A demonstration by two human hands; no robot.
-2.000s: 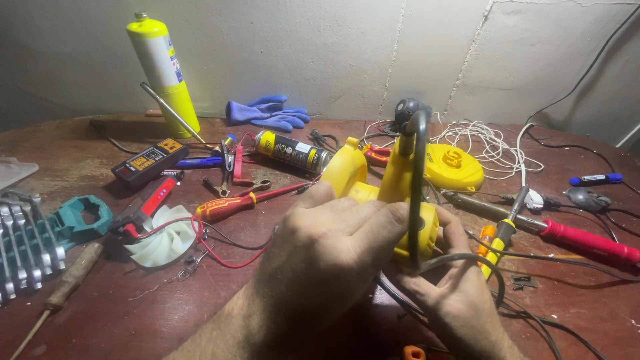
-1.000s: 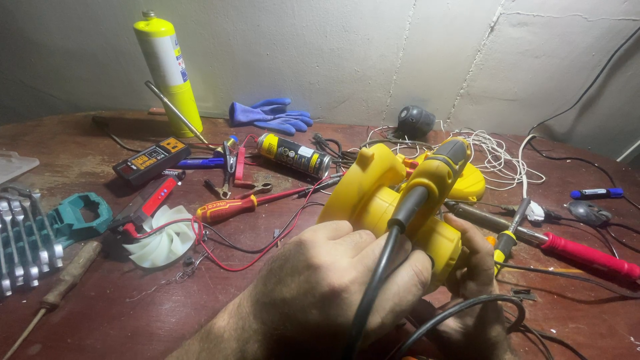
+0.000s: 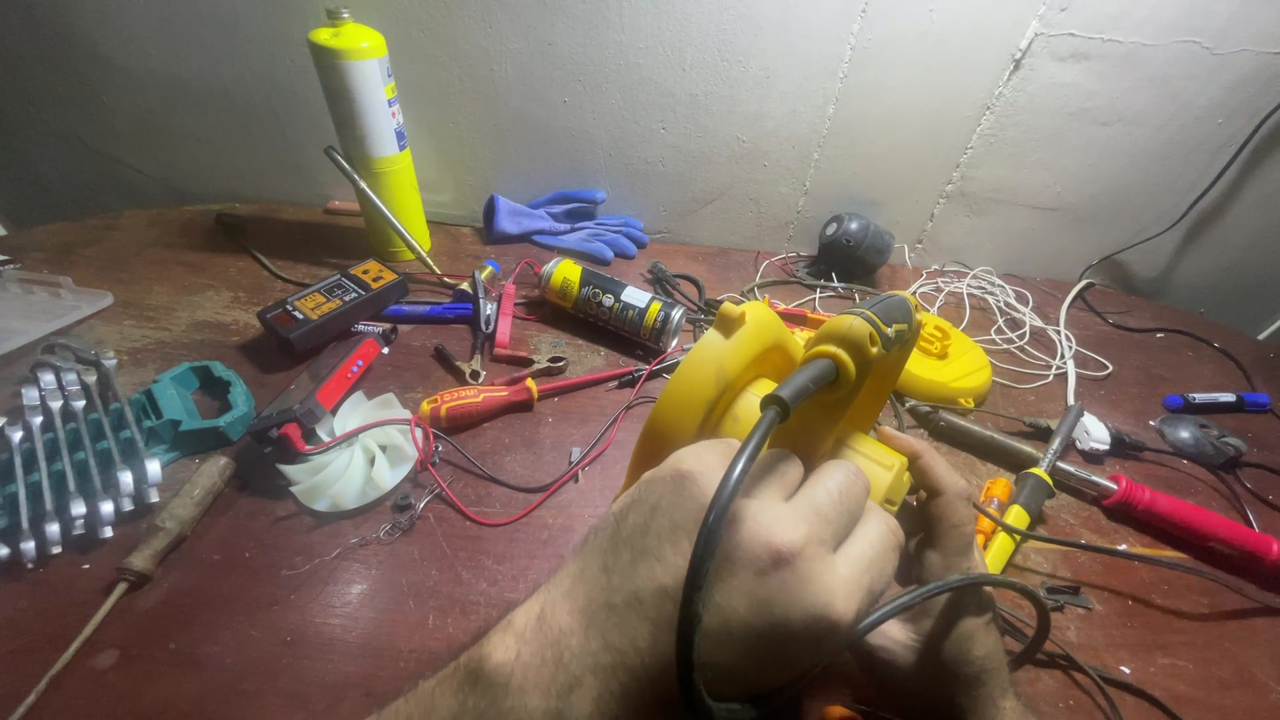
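Both of my hands hold a yellow plastic blower housing [image 3: 716, 372] above the table, right of the middle. My left hand [image 3: 770, 560] grips its near side with curled fingers. Lower right, my right hand [image 3: 940, 580] supports the housing, its thumb or a finger up beside a boxy yellow part [image 3: 872, 470]. A black power cord [image 3: 700, 580] leaves the handle through a dark sleeve [image 3: 802, 388] and loops down over my left hand. What the fingertips touch behind the housing is hidden. A white fan impeller [image 3: 355, 455] lies on the table to the left.
On the left are combination wrenches [image 3: 75, 440], a wooden-handled tool [image 3: 175, 520] and a black meter [image 3: 335, 300]. A red screwdriver [image 3: 480, 402], spray can [image 3: 612, 303], gas cylinder [image 3: 372, 140] and blue gloves [image 3: 565, 225] lie beyond. Right are a red-handled soldering iron [image 3: 1190, 520] and white cable [image 3: 1000, 320].
The blower housing has been turned in my hands; its handle and cord sleeve now tilt toward the right. The cord has swung, and its loop now hangs across my left hand.
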